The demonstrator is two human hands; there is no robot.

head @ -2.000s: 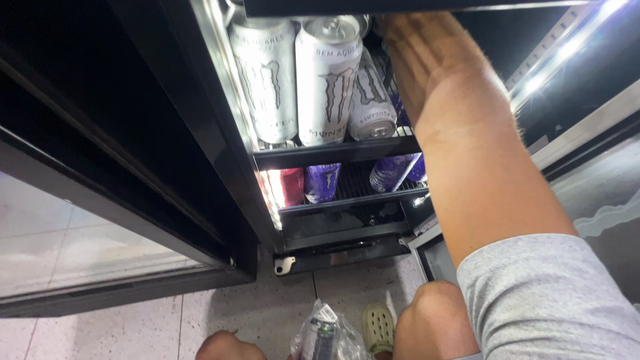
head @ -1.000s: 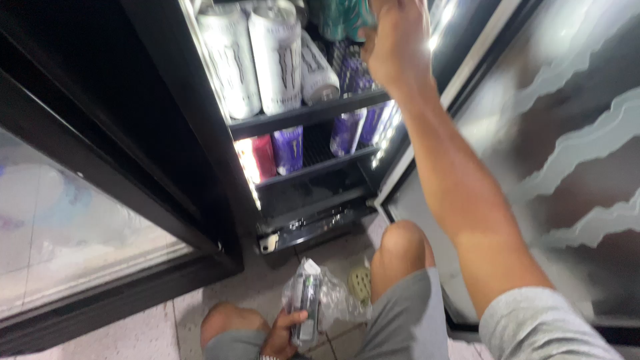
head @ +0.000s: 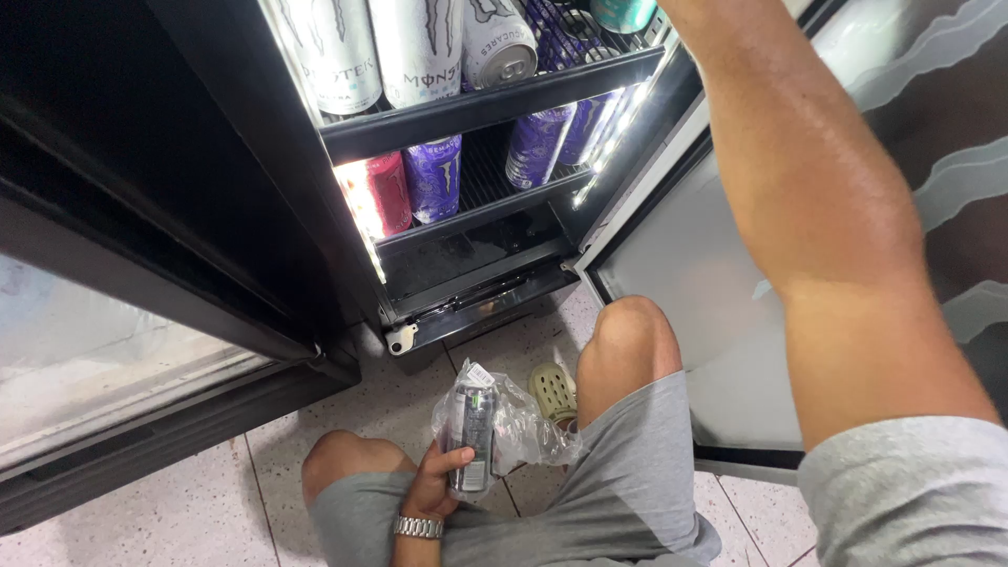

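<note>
My left hand (head: 438, 478), with a metal watch at the wrist, grips a dark drink can (head: 472, 425) wrapped in a clear plastic bag (head: 520, 425) between my knees. My right arm reaches up past the open glass door; the right hand is beyond the top edge, so what it touches is hidden. White Monster cans (head: 421, 47) stand on the upper shelf of the drinks cooler, with one white can (head: 504, 47) lying tilted beside them. A teal can (head: 622, 12) shows at the upper right. Purple cans (head: 435, 177) and a red can (head: 387, 193) stand on the lower shelf.
The cooler's door (head: 693, 299) stands open at the right. A second black-framed cabinet (head: 157, 378) is close at the left. The shelf's black front rail (head: 496, 106) crosses before the cans. A green clog (head: 554, 394) rests on the tiled floor (head: 197, 488).
My right hand, over the upper shelf at first and then by a teal can, has gone out of view at the top. My left hand has come into view, holding the bagged can.
</note>
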